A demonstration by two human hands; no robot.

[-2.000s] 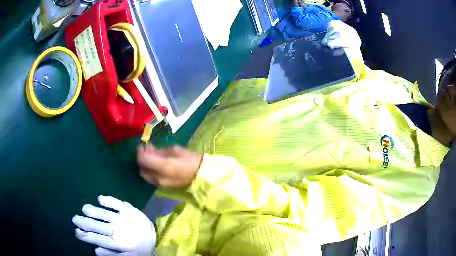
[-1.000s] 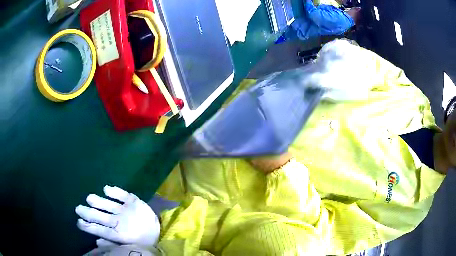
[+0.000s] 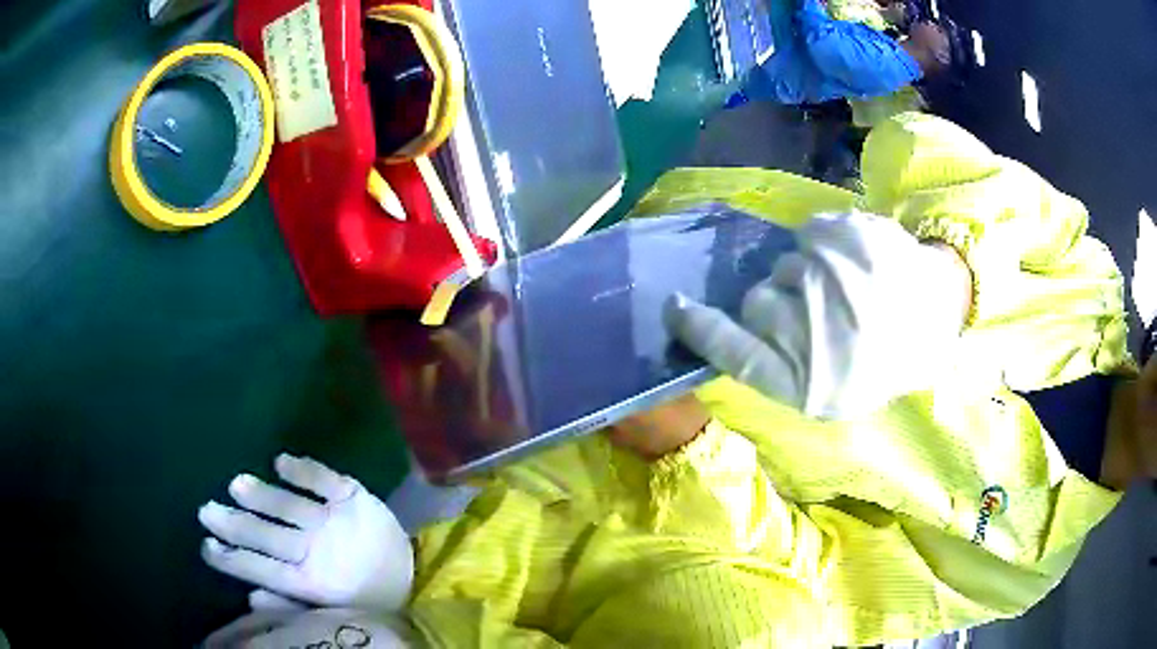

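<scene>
A white-gloved hand (image 3: 324, 533) lies low at the left with its fingers spread and empty. A second white glove part (image 3: 305, 629) with writing is cut off below it. They may be mine; I cannot tell which hand is which. Another person in a yellow smock holds a glossy blue-grey tablet housing (image 3: 571, 342) in a white-gloved hand (image 3: 850, 311), the bare hand (image 3: 662, 425) partly hidden beneath it. The housing is tilted and mirrors red and yellow. Whether film covers it is unclear.
A red tape dispenser (image 3: 305, 178) and a yellow tape roll (image 3: 133, 184) are on the green bench (image 3: 165, 355). Another housing (image 3: 539, 114) lies on white sheets behind the dispenser. A blue-sleeved person (image 3: 844, 57) is at the top.
The other person's housing has come down from the upper right to beside the dispenser, and its face has turned. The bare hand has left the tape end. The bench things shifted up and right in view.
</scene>
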